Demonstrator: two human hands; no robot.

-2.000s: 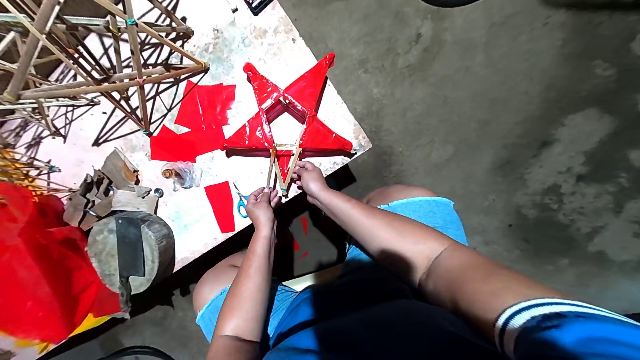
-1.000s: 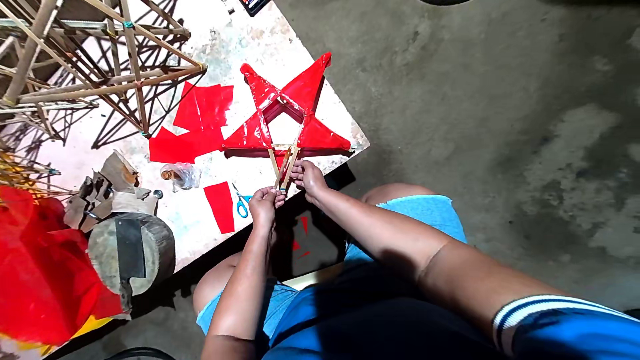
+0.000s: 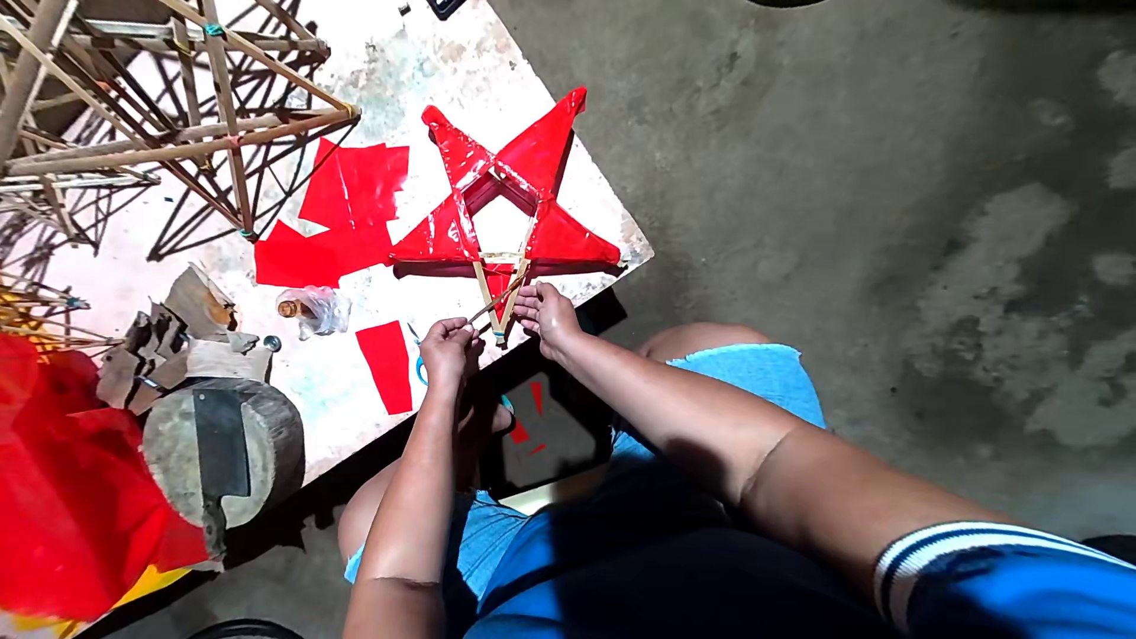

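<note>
A five-pointed star frame (image 3: 552, 231) lies on the white table, four of its points covered in shiny red film and the lowest one showing bare bamboo sticks. Left of that bare point, my left hand (image 3: 450, 349) pinches a thin brown stick (image 3: 497, 299), which slants up across the point. My right hand (image 3: 548, 317) is at the right side of the point, fingers partly bent; whether it grips anything cannot be told. Beside my left hand lie a cut red piece (image 3: 386, 366) and blue-handled scissors (image 3: 421, 368), partly hidden by that hand.
Bamboo star frames (image 3: 177, 133) stand at the upper left. Red sheets (image 3: 355, 186), a small bottle in clear plastic (image 3: 311, 311) and torn cardboard (image 3: 200, 306) lie on the table (image 3: 635, 244). A cleaver (image 3: 222, 444) rests on a round wood block (image 3: 275, 444), beside red film (image 3: 71, 497).
The thin brown stick now slants across the star's lowest point from my left hand. My right hand's fingers have moved slightly down and away from the bamboo.
</note>
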